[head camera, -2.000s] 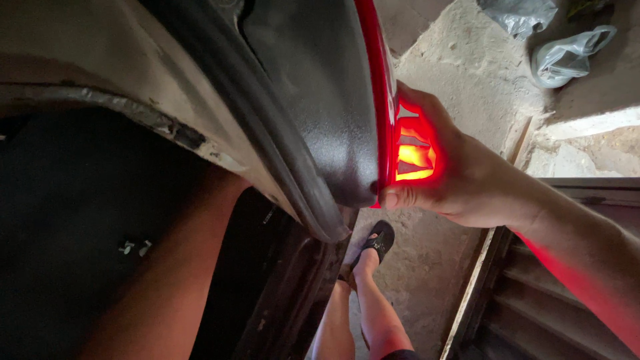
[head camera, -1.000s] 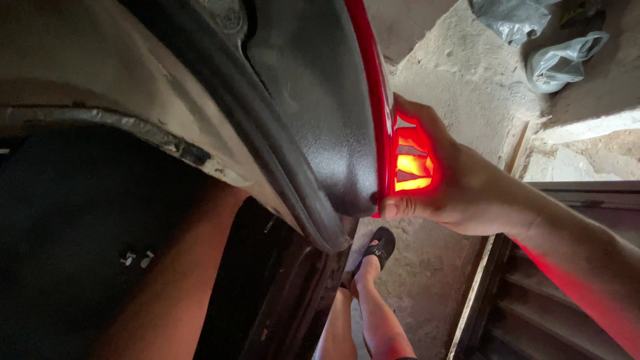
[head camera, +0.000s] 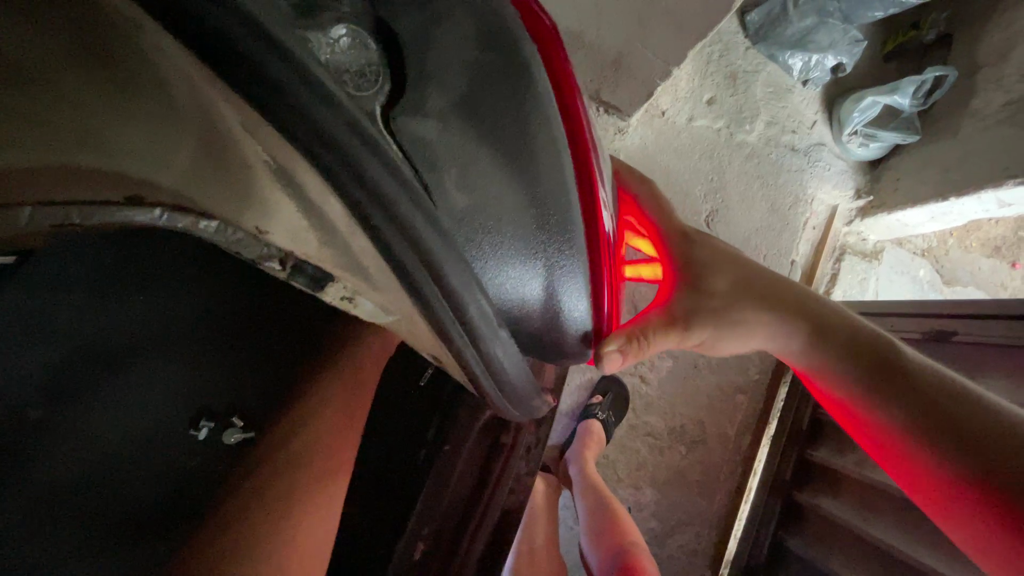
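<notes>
A lit red car tail light (head camera: 592, 184) is fitted at the edge of a black plastic panel (head camera: 496, 176). My right hand (head camera: 688, 288) grips its outer side, the thumb at the lower corner and the fingers behind the glowing lens. A black rubber seal (head camera: 416, 264) curves along the body opening. My left forearm (head camera: 296, 464) reaches up into the dark boot opening, behind the painted body edge; the left hand is hidden there. Several small metal fasteners (head camera: 224, 430) lie on the dark boot lining beside that forearm.
Below are my legs and a foot in a black sandal (head camera: 606, 404) on the concrete floor (head camera: 680, 448). Clear plastic bags (head camera: 880, 120) lie on the floor at the upper right. Dark steps or slats (head camera: 864, 496) with a pale edge are at the lower right.
</notes>
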